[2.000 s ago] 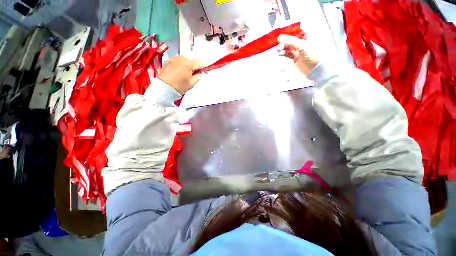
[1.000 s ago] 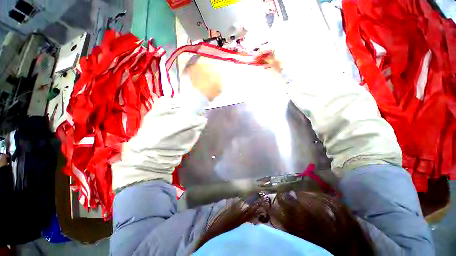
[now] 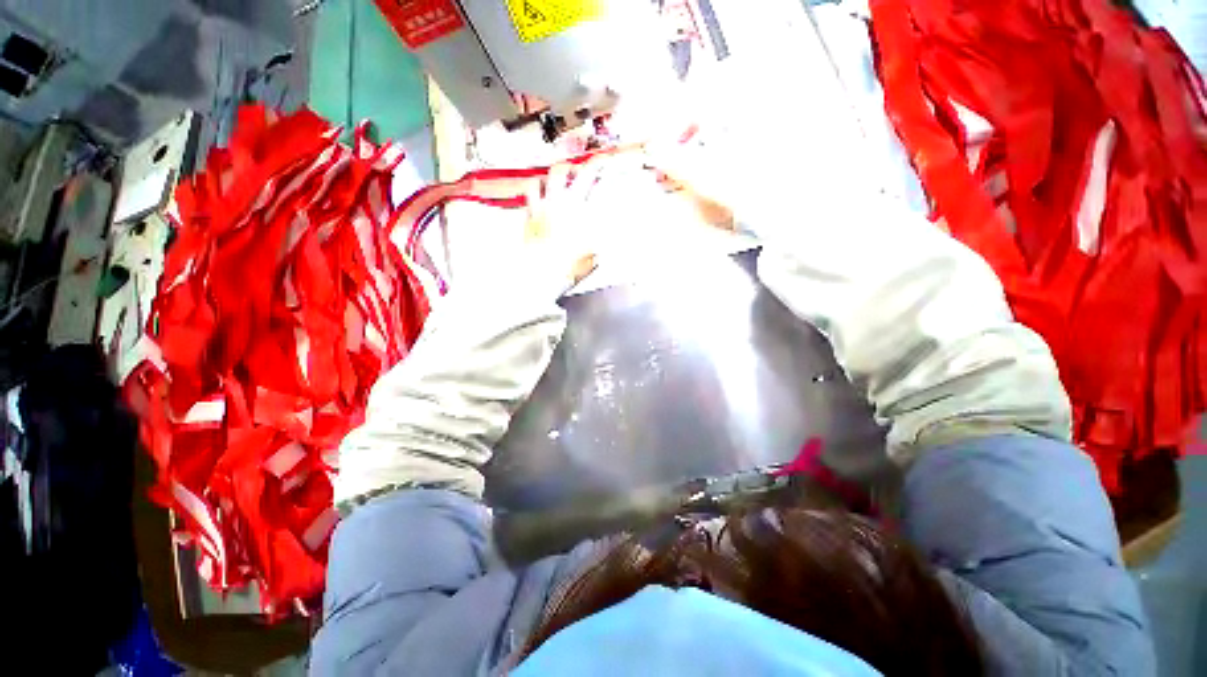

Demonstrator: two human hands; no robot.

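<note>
A red strip with a pale stripe (image 3: 487, 187) runs from beside the left pile across the white machine bed (image 3: 807, 106) to below the sewing machine head (image 3: 563, 60). My left hand (image 3: 567, 238) is at the strip, left of the needle area, mostly washed out by glare. My right hand (image 3: 695, 201) is just right of it, fingertips near the strip's right part, also overexposed. Whether the fingers grip the strip or only lie on it cannot be told. The needle and presser foot area (image 3: 576, 126) shows only as small dark parts.
A large red strip pile (image 3: 271, 318) stands beside my left arm, another (image 3: 1059, 199) beside my right. The shiny metal plate (image 3: 662, 384) lies between my forearms. A slim metal tool (image 3: 735, 485) with a pink-red tie lies at its near edge. Other machines stand at the left.
The strip, first stretched between both hands, now lies at the needle area and trails left. Both hands have come closer together. The camera view has shifted, showing more machine head.
</note>
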